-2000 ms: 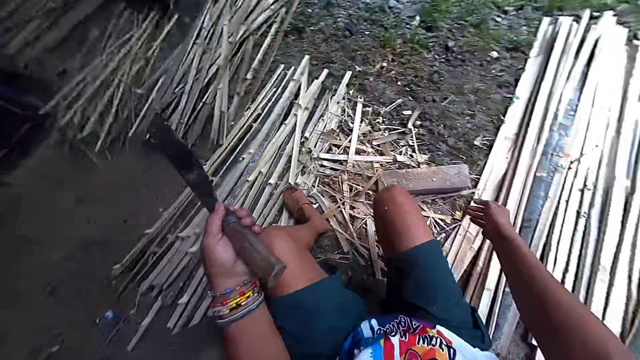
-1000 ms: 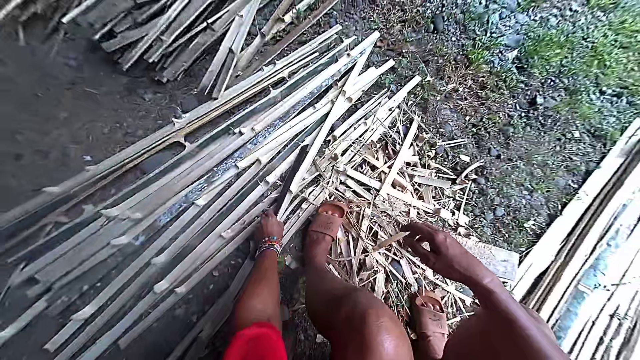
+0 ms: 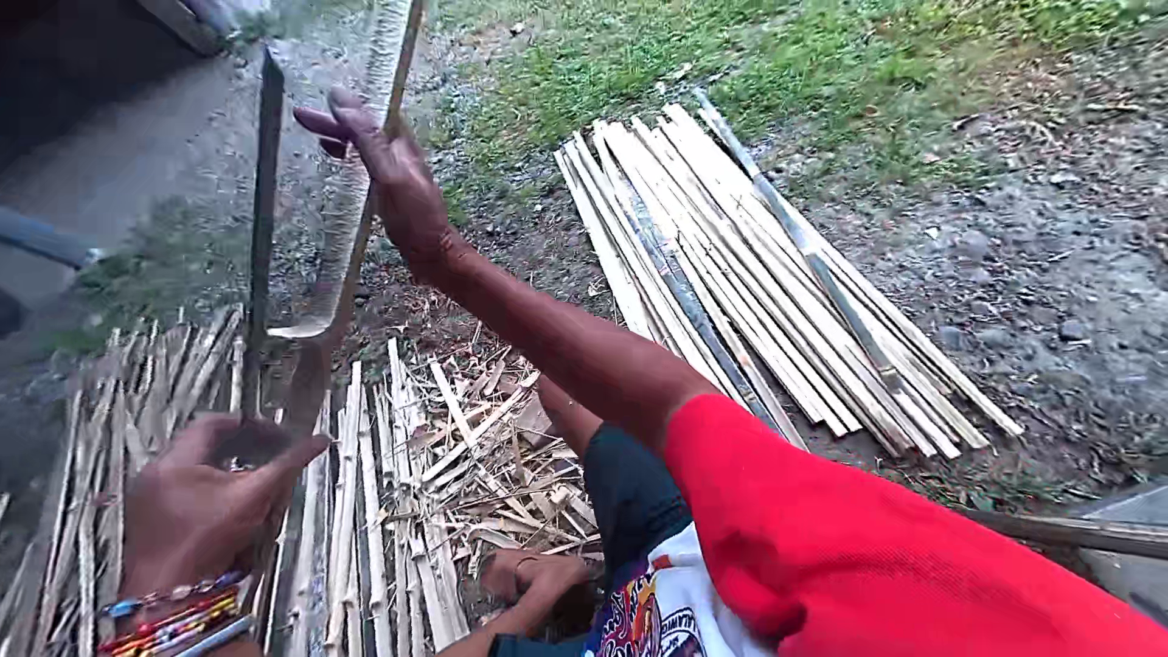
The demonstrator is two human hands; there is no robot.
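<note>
My left hand (image 3: 205,502), wearing bead bracelets, is at the lower left with its fingers curled round the lower part of a split bamboo strip (image 3: 351,219). The strip stands steeply upward, its pale inner side and a node showing. Beside it rises a long, narrow dark piece (image 3: 265,192) with a slanted tip; whether it is a machete blade or another bamboo split cannot be told. My right hand (image 3: 397,182) reaches across to the upper strip, touching it with fingers extended. Its thumb is hidden, so its grip is unclear.
Split bamboo strips (image 3: 351,538) lie at lower left, beside loose shavings (image 3: 511,474) near my foot. A large pile of pale strips (image 3: 730,274) rests on the ground at right. Grass (image 3: 821,55) lies beyond. A dark bar (image 3: 1077,529) crosses the lower right.
The right hand, earlier over the shavings, is now against a raised bamboo strip. The left hand has left the strips on the ground and is raised. The view has swung.
</note>
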